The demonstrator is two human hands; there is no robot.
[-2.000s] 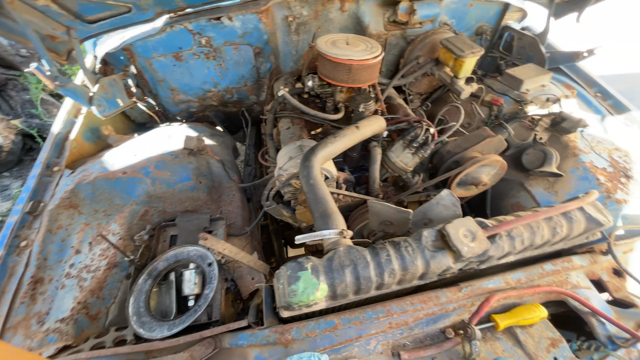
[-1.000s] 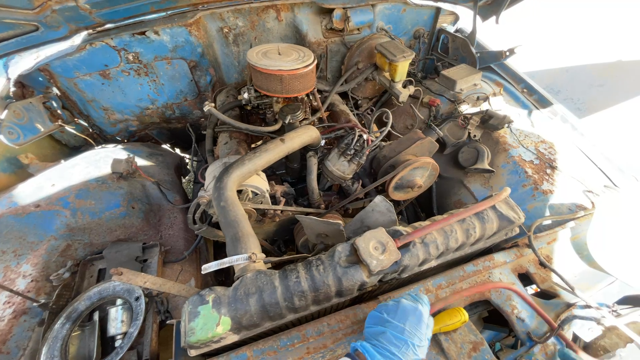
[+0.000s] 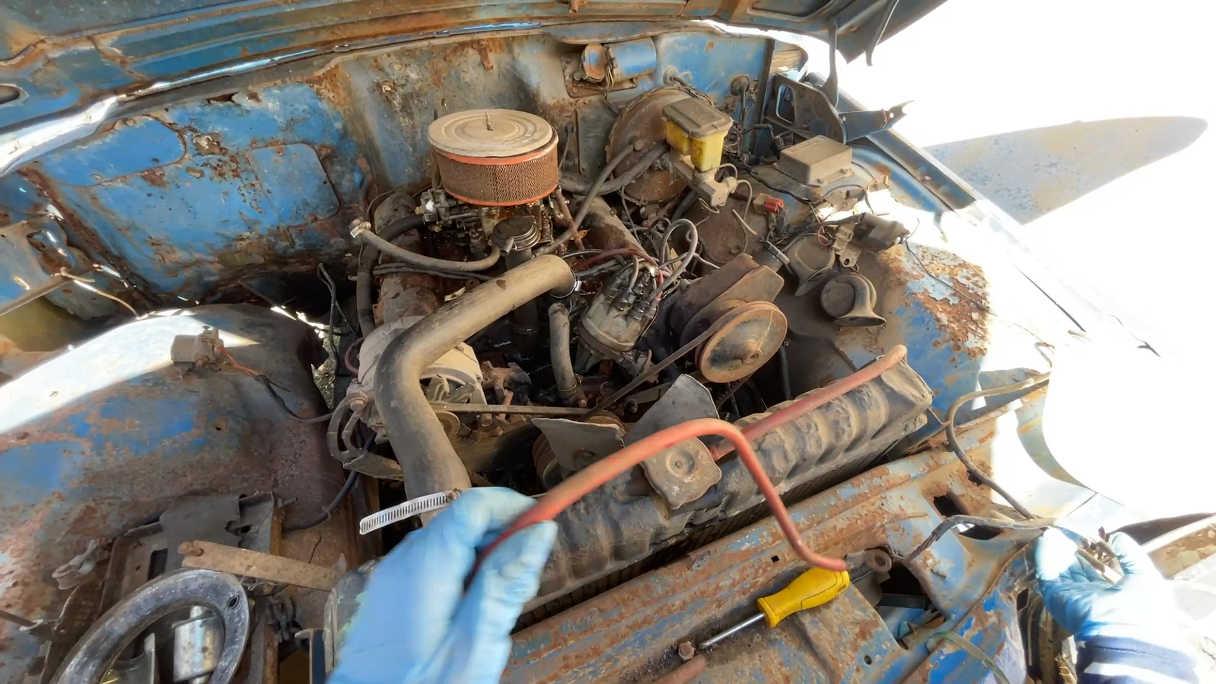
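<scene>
My left hand [image 3: 442,589], in a blue glove, is closed around a red rubber hose [image 3: 655,439] that arches over the radiator tank [image 3: 608,551]. At the right edge my right hand [image 3: 1092,584], also gloved, has its fingers about some small dark wires or connectors by the front panel; the exact grip is hard to tell. A yellow-handled screwdriver [image 3: 804,597] lies on the rusty front crossmember between the hands. A loose metal hose clamp [image 3: 408,511] sits at the lower end of the thick radiator hose [image 3: 418,380], just above my left hand.
Behind the radiator is the engine with a round air filter [image 3: 494,161], a belt pulley [image 3: 741,342] and a yellow fluid reservoir [image 3: 698,133]. A headlight ring [image 3: 157,617] lies at the lower left. The raised hood [image 3: 285,38] edges the top; a cable [image 3: 964,456] loops at the right.
Both gloved hands are now in view. The red hose, lying along the front panel earlier, is lifted in my left hand. One gloved hand was beside the screwdriver one second ago.
</scene>
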